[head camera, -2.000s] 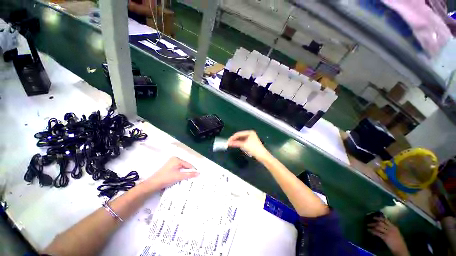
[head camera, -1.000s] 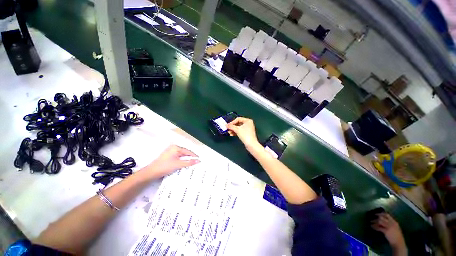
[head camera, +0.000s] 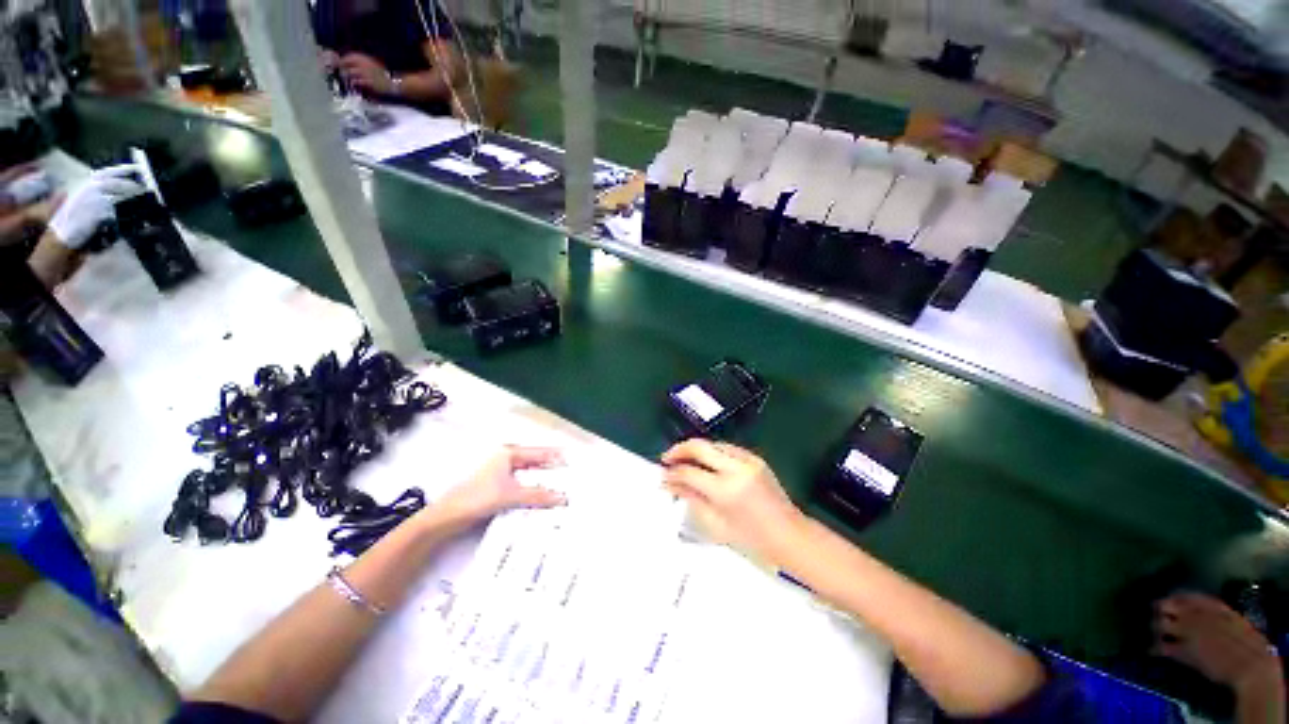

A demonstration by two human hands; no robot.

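A white label sheet [head camera: 544,608] with rows of small print lies on the bench. My left hand [head camera: 516,484] rests at its top left corner, thumb and fingers apart. My right hand [head camera: 728,492] is over its top right part, fingertips bent down; whether they pinch a label is unclear. Just beyond it on the green conveyor belt [head camera: 608,375], a black product box [head camera: 717,399] bears a white label. A second labelled black box [head camera: 871,464] lies to its right.
Black coiled cables [head camera: 304,439] lie left, beside a pale post [head camera: 332,184]. Black boxes [head camera: 512,314] sit upstream on the belt. Open boxes [head camera: 834,212] stand across it. A person's white-gloved hand [head camera: 96,205] is at far left, another person's hand [head camera: 1213,637] at lower right.
My right hand has left the nearer box, now labelled, and come back to the sheet. My left hand stays at the sheet's corner. The view has turned, and a gloved hand shows at left.
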